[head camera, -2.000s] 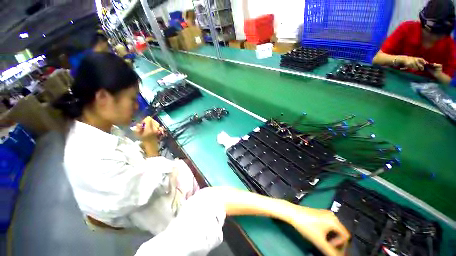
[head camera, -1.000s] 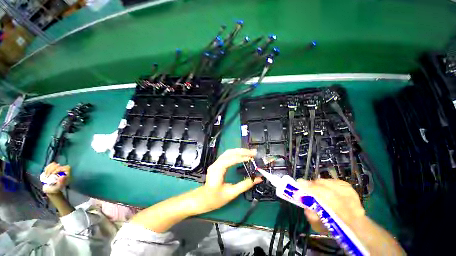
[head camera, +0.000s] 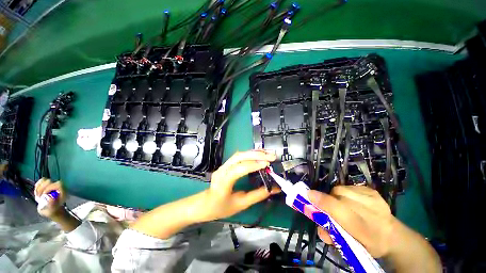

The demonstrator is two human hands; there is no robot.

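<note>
My right hand [head camera: 362,216] grips a white glue tube [head camera: 333,229] with blue and red print. Its nozzle points up and left, and the tip meets a small module [head camera: 267,178] pinched between the thumb and fingers of my left hand [head camera: 232,186]. A small red spot shows at the tip. The module is mostly hidden by my fingers. The source tray [head camera: 272,114] lies just beyond my hands, with modules and grey cables across its right part. The second tray [head camera: 154,104] lies to the left, with red-marked modules [head camera: 160,64] along its far edge.
Blue cable connectors [head camera: 288,20] lie over the green conveyor. A white wipe [head camera: 88,138] is left of the second tray. A loose harness bundle [head camera: 56,112] and another tray lie further left. A dark tray stack [head camera: 458,122] stands at right. A neighbour's hand [head camera: 48,197] holds another tube at lower left.
Two seconds ago my left hand was over the source tray. The view has since swung down to the work. Since one second ago, the nozzle tip and module remain together, and the trays appear higher in view.
</note>
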